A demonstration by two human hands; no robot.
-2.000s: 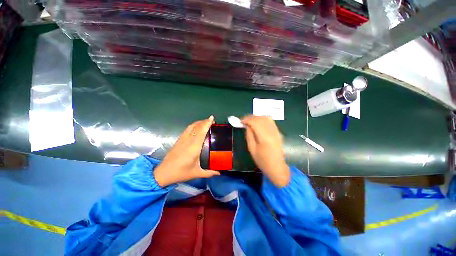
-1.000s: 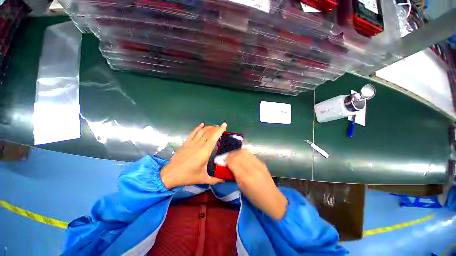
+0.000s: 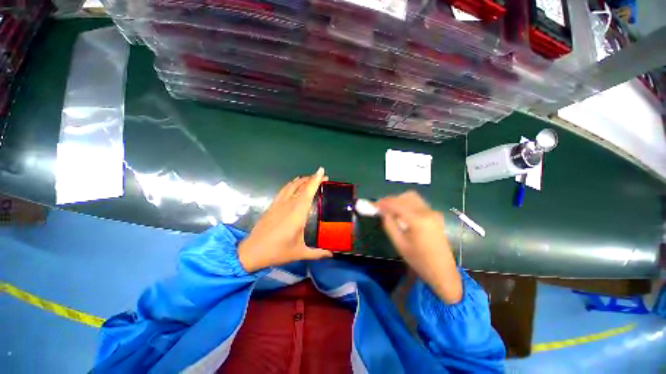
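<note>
A handheld device [image 3: 337, 217] with a red rim, dark glossy upper part and orange-red lower part lies face up near the bench's front edge. My left hand [image 3: 283, 225] holds it along its left side, fingers at the top corner and thumb at the bottom. My right hand [image 3: 418, 237], somewhat blurred, is just right of the device and pinches a small white wiping pad [image 3: 366, 207]. The pad is close to the device's right edge; whether it touches cannot be told.
Clear blister trays [image 3: 307, 66] are stacked at the back. A white card [image 3: 408, 166], a thin white stick [image 3: 468, 221], a white bottle [image 3: 493, 163] and a blue pen [image 3: 519, 194] lie right. Clear film [image 3: 91, 120] lies left. An open brown box [image 3: 511, 314] is below the edge.
My right hand with the white pad has moved right, off the device's face, uncovering it. The device, tilted a second ago, now lies straight in my left hand. The view has shifted slightly.
</note>
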